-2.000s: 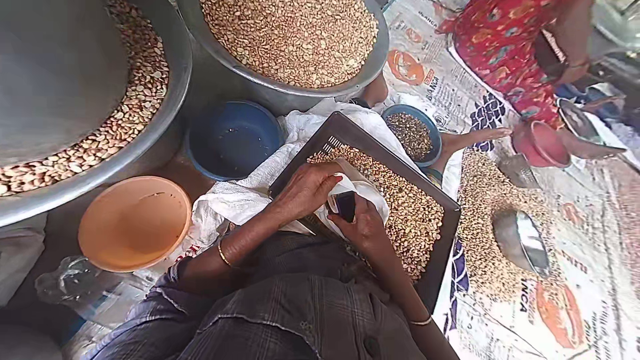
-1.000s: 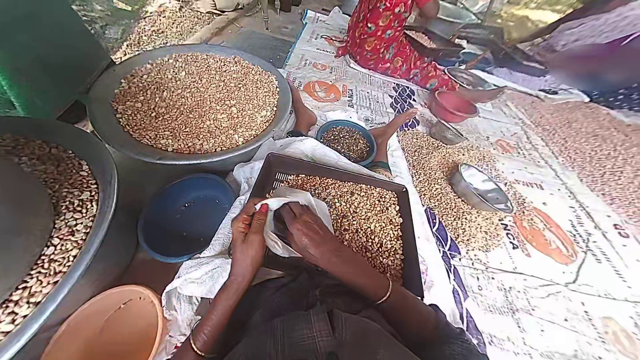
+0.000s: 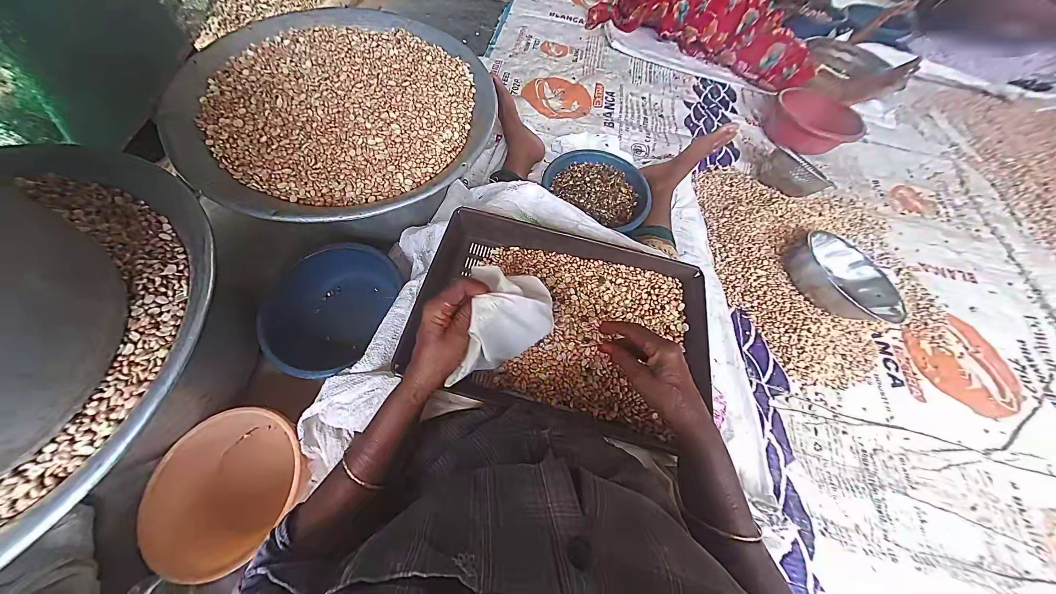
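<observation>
My left hand (image 3: 445,330) grips a white cloth-like pouch (image 3: 513,318) over the left part of a dark plastic tray (image 3: 697,330). Split nuts or seeds (image 3: 577,285) cover most of the tray's slotted floor. My right hand (image 3: 652,363) is over the right part of the tray, thumb and fingers apart, nothing visible between them. The tray rests on white woven sacking (image 3: 371,375) at my lap. Just beyond its far edge stands a small blue bowl (image 3: 602,186) of darker bits.
Metal basins of nuts (image 3: 330,206) (image 3: 198,272) stand at left, near a blue basin (image 3: 330,309) and an orange basin (image 3: 219,495). At right, a steel bowl (image 3: 846,276) lies tilted on spread nuts (image 3: 767,247); a red bowl (image 3: 813,120) is near a seated person (image 3: 726,41).
My right hand has left the white pouch and moved right over the nuts. A dark object was at my hands two seconds ago and no longer shows. The view has shifted.
</observation>
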